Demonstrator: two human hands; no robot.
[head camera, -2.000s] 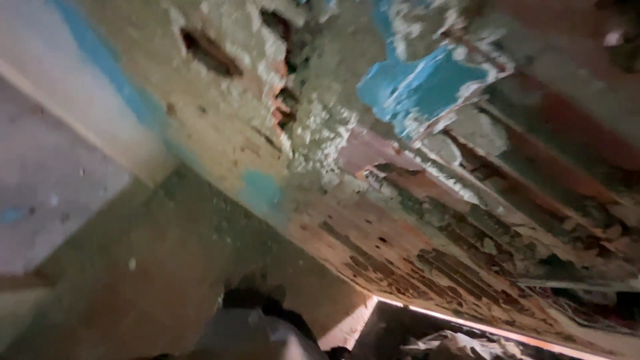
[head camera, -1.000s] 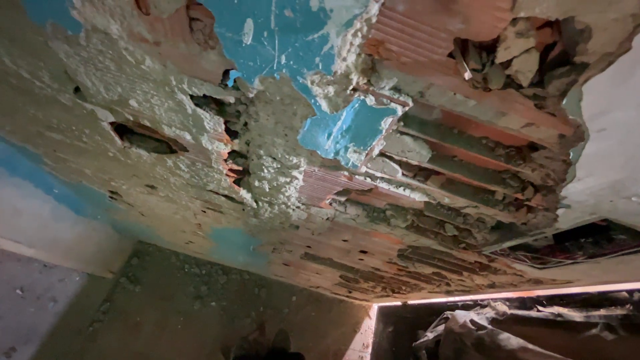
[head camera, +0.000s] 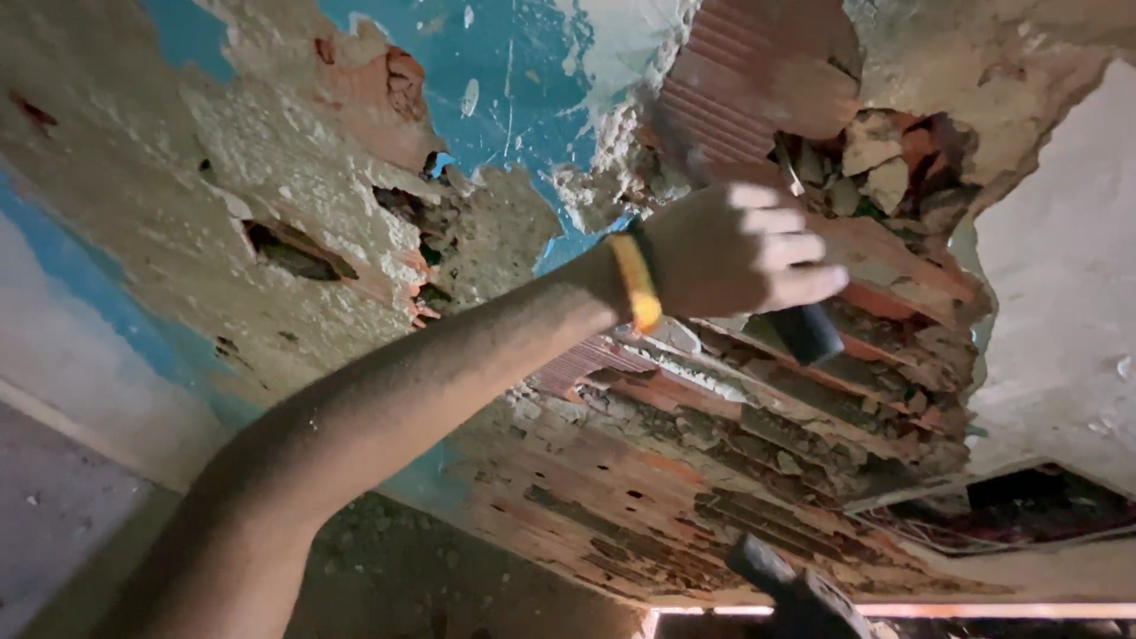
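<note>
My left hand (head camera: 745, 253), with a yellow and dark band (head camera: 637, 280) at the wrist, reaches up from the lower left. Its fingers are closed around a dark tool handle (head camera: 812, 335), whose end sticks out below the fist; the tool's other end is blurred or hidden. The hand is in front of a broken surface of ribbed red hollow clay blocks (head camera: 728, 80) and crumbling plaster (head camera: 497, 222). At the bottom edge shows a dark tool head (head camera: 781, 577), seemingly a hammer's. My right hand is not in view.
Blue paint (head camera: 497, 71) remains on part of the surface. Jagged broken block pieces (head camera: 874, 164) fill a cavity at the upper right. A dark rectangular opening (head camera: 1029, 506) with wires lies lower right. Exposed block ribs run below my hand, above a bright edge (head camera: 941, 610).
My left arm has come into view from the lower left with the dark-handled tool. The dark tool head has appeared at the bottom. The view has swung up and right.
</note>
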